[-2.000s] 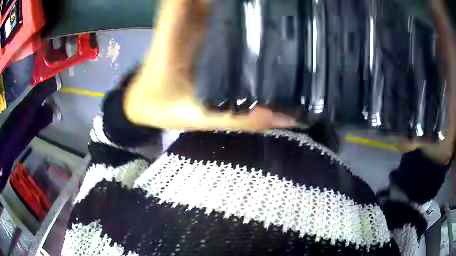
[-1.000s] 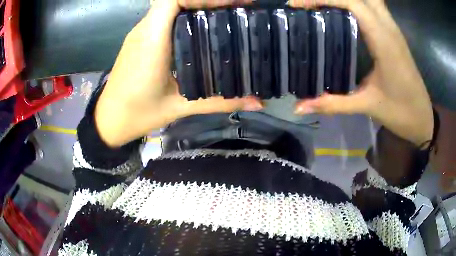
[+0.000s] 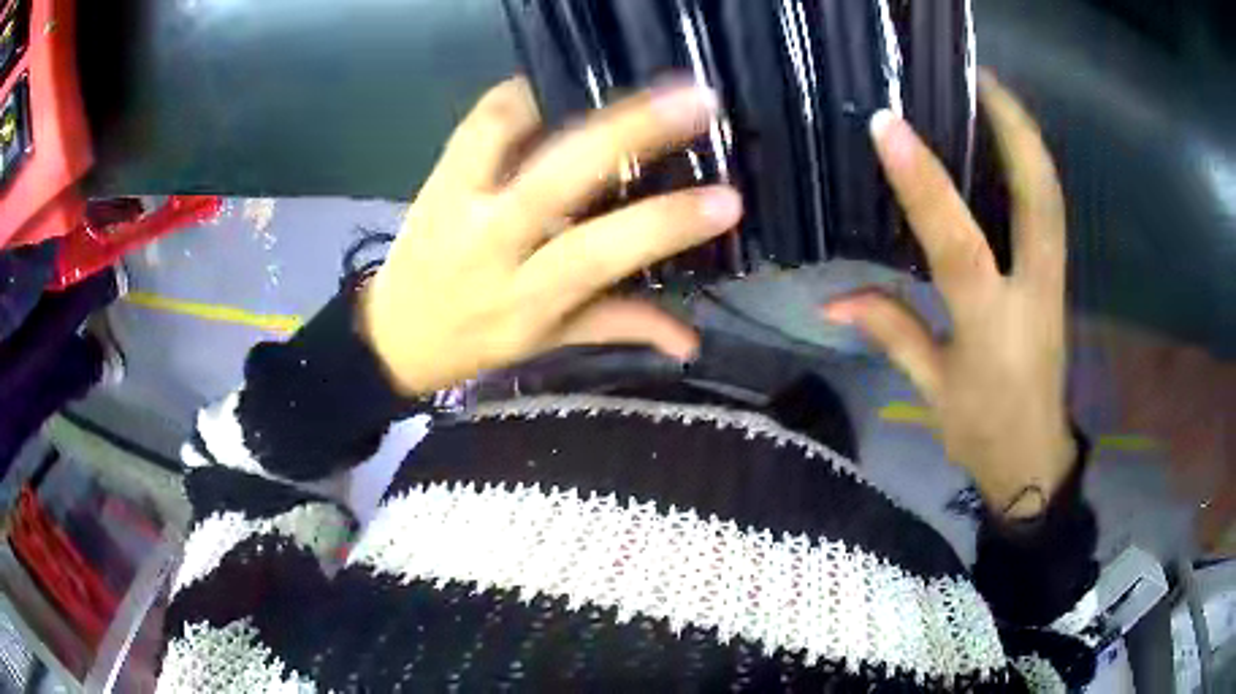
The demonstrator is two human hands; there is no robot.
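A row of several glossy black blocks (image 3: 773, 149), which look like closed flip phones side by side, lies at the top centre over the bench edge, its far end cut off by the frame. My left hand (image 3: 522, 258) lies over the left part of the row, fingers spread, thumb below the near edge. My right hand (image 3: 990, 312) is at the right end, one fingertip on top of the row, another finger along its right side, thumb apart. Neither hand is closed around the row. The left fingers are blurred, so exact contact is unclear.
The dark green bench (image 3: 298, 102) spans the top on both sides of the row. An orange-red tray (image 3: 54, 136) with dark items stands at the upper left, above a red stool (image 3: 136, 244). A red item (image 3: 61, 556) lies at the lower left.
The hands gripped the row at both ends a second ago; now their fingers are spread on and beside it. The row sits higher in view and tilted. The right hand has moved inward.
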